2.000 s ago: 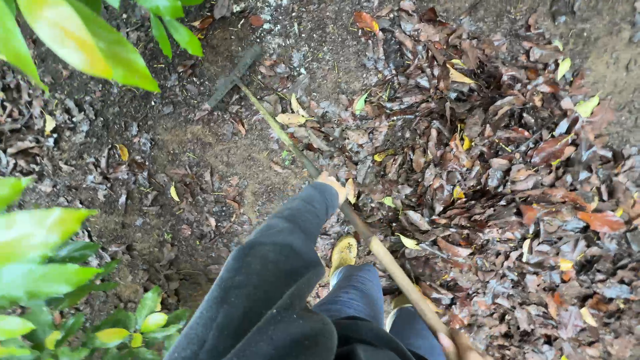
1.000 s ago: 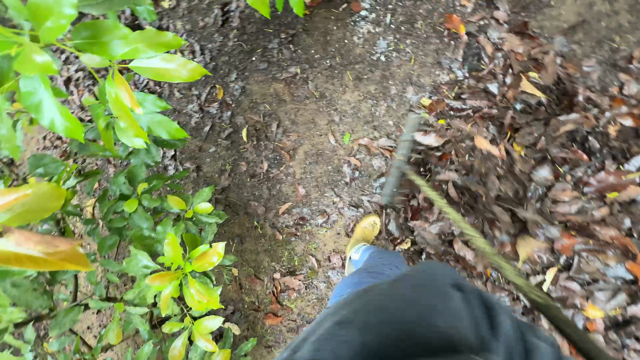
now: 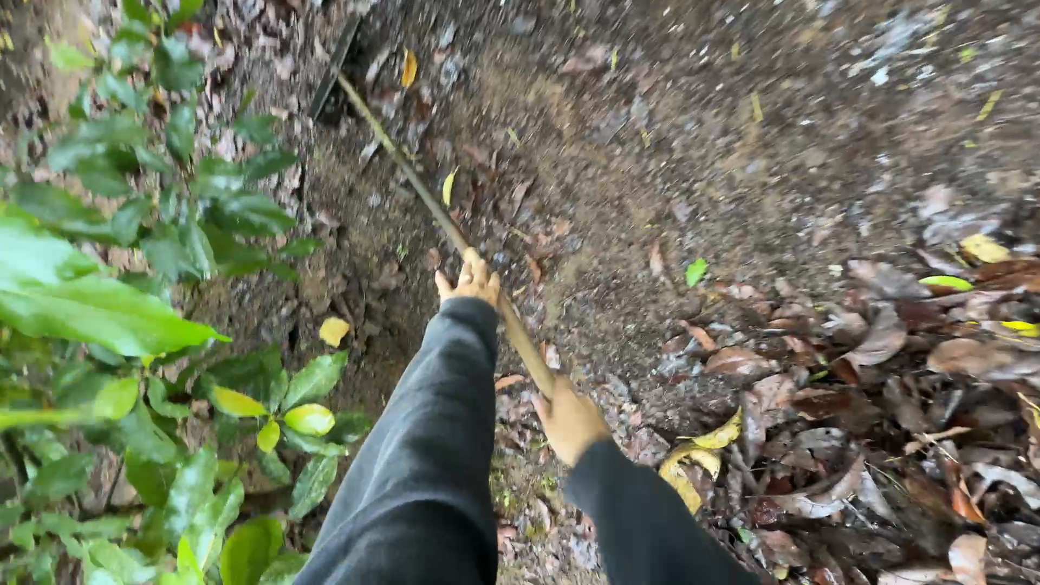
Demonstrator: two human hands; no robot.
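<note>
A long wooden handle (image 3: 524,341) runs from my hands up and left to a dark rake-like head (image 3: 335,71), which lies on the ground at the upper left; its teeth cannot be made out. My left hand (image 3: 470,280) is on the middle of the handle, thumb out to the side and fingers over the wood. Lower down, my right hand (image 3: 570,418) is closed around the handle near its end. Dark sleeves cover both arms.
Leafy green branches (image 3: 244,211) fill the left side, close to the tool's head. Brown fallen leaves (image 3: 845,455) are heaped at the lower right. Damp bare soil (image 3: 617,154) with scattered leaves stretches between them.
The tool's head has gone from beside the yellow shoe and the leaf heap to the upper left by the branches. Both hands, out of sight one second ago, now show on the handle.
</note>
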